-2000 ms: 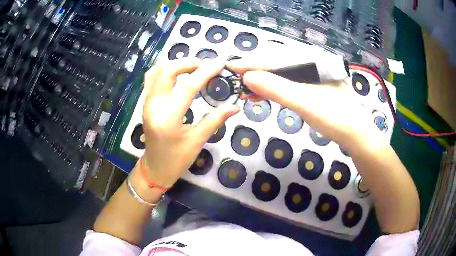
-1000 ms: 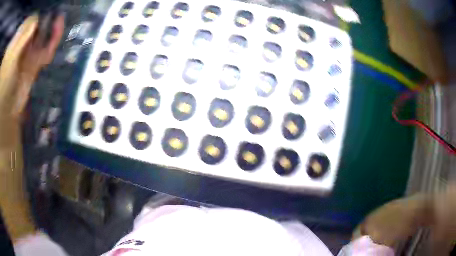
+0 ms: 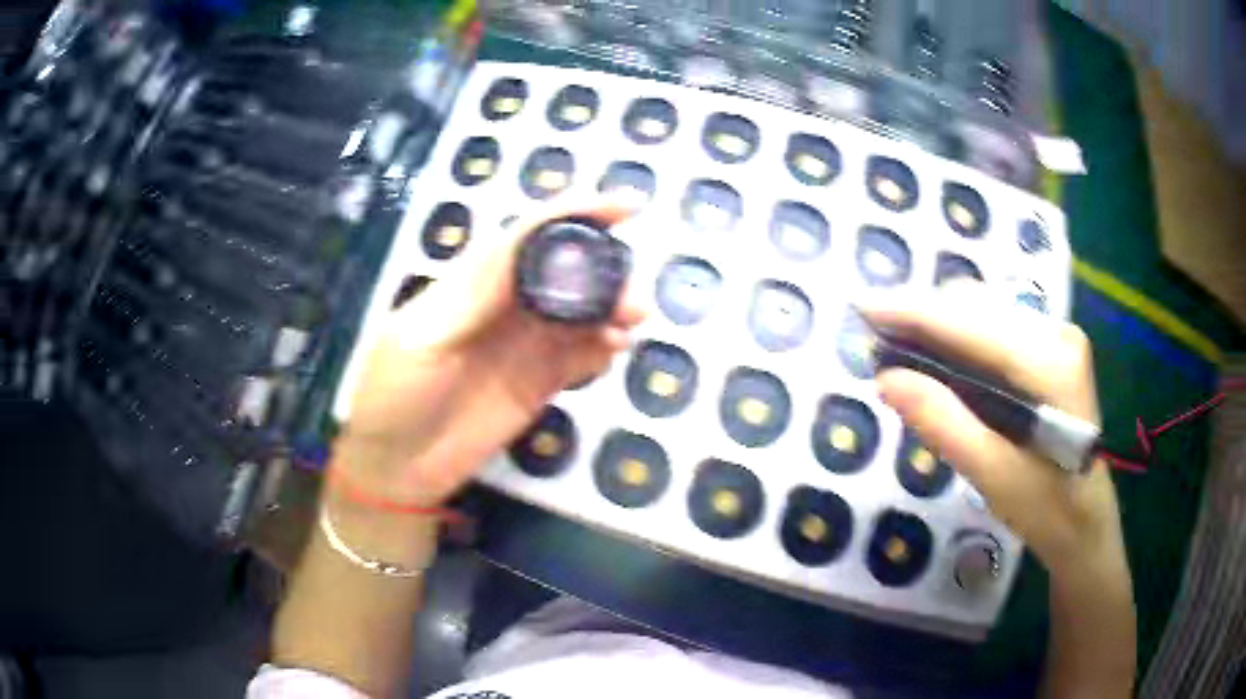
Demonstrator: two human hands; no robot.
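Note:
My left hand (image 3: pixel 458 355) holds a round black unit (image 3: pixel 574 270) over the left part of the white foam tray (image 3: pixel 820 580). The unit's glossy centre faces up. My right hand (image 3: pixel 991 396) holds the wired pen tool (image 3: pixel 977 399) over the right part of the tray, its tip pointing left and apart from the unit. The tray has rows of black discs with gold centres. The right column has positions with greyish centres, one at the lower right (image 3: pixel 976 560). The picture is somewhat blurred.
Clear blister trays (image 3: pixel 205 232) with small dark parts lie left of and behind the foam tray. A green mat (image 3: pixel 1161 410) with a yellow and blue line is at the right, with red cable (image 3: pixel 1186 415) over it. Brown cardboard (image 3: pixel 1202 191) and stacked sheets (image 3: pixel 1202 601) stand at the far right.
One second ago my left hand was at the far left and my right hand low at the right edge, blurred. Both are now over the tray, with the unit and the tool visible in them.

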